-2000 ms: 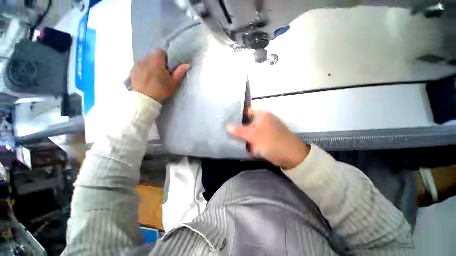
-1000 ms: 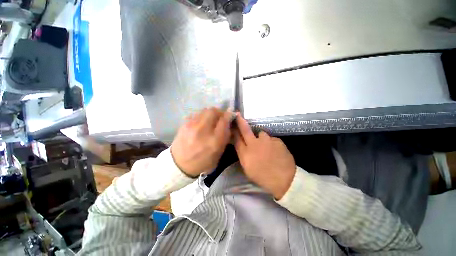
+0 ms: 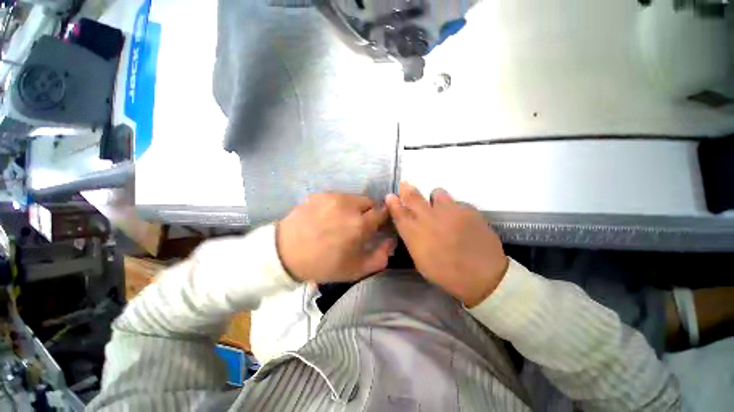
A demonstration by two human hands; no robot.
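A grey fabric panel (image 3: 290, 121) lies on the white table left of and below the sewing machine head (image 3: 402, 40). Its right edge runs down from the needle area to my hands. My left hand (image 3: 334, 237) grips the panel's near edge with curled fingers. My right hand (image 3: 451, 241) meets it there, with fingertips on the panel's right edge. A thin dark line, too fine to identify, runs up along that edge. I cannot tell whether my right hand holds anything besides the fabric.
A ruler strip (image 3: 595, 233) runs along the table's front edge. A dark box (image 3: 719, 173) is at the right. A blue JACK label (image 3: 143, 88) and a grey motor housing (image 3: 60, 84) are at the left. A person's forearm with a white band (image 3: 688, 315) shows at the lower right.
My left hand has come down from the upper panel to its near edge, beside my right hand. The dark scissors seen earlier in my right hand are no longer clearly visible.
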